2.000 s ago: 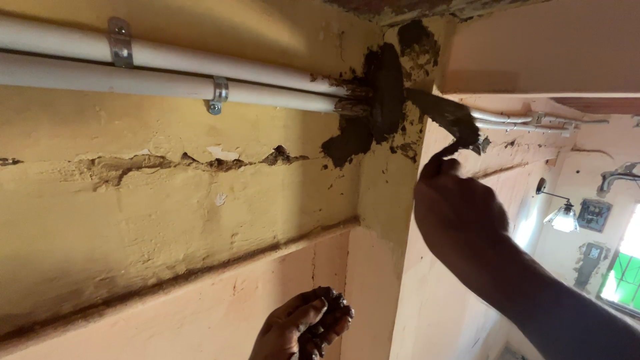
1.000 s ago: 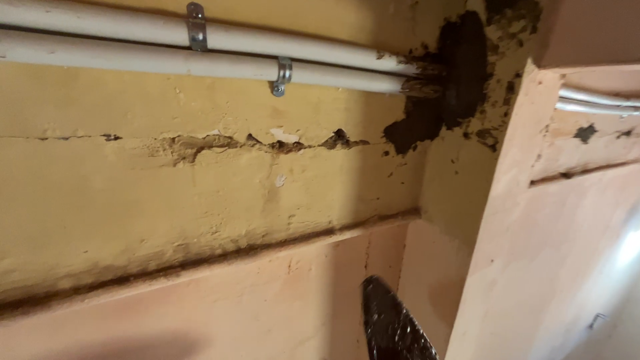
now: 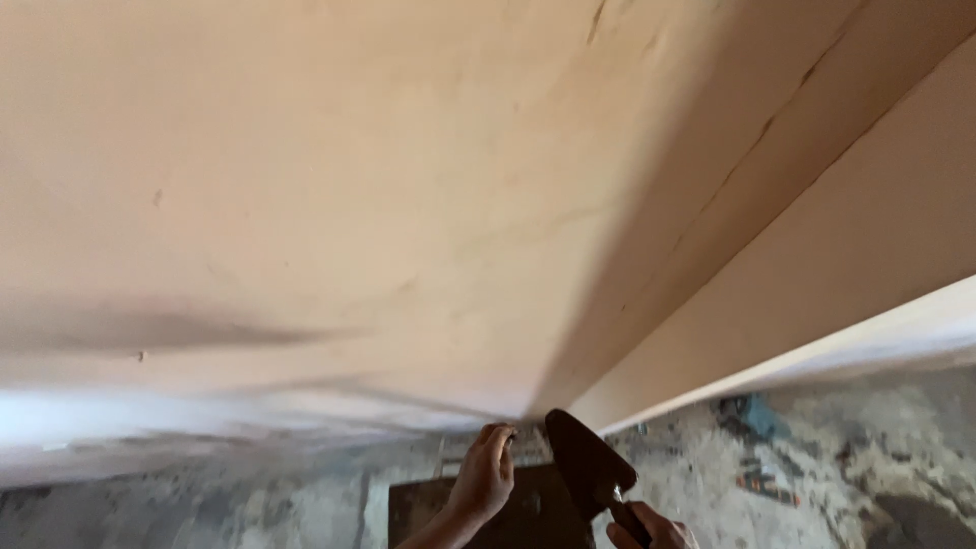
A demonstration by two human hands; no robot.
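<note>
My right hand (image 3: 656, 528) is closed around the handle of a pointing trowel (image 3: 587, 457) at the lower middle of the head view. The trowel's dark blade points up and to the left. Just left of the blade is my left hand (image 3: 486, 473), its fingers curled; a bit of dark material may show at the fingertips, but what it holds is not clear. Beneath both hands lies a dark brown rectangular board or surface (image 3: 415, 507), partly hidden by them.
A peach-painted wall (image 3: 381, 191) fills most of the view and meets a projecting column (image 3: 801, 252) at the right. Far below is a stained concrete floor (image 3: 305, 503), with a blue object (image 3: 755, 418) and orange-and-dark tools (image 3: 768, 486) lying on it.
The view has swung down from the white pipes and dark mortar patch to the lower wall and floor. The trowel, earlier raised at the patch, is now low beside my left hand.
</note>
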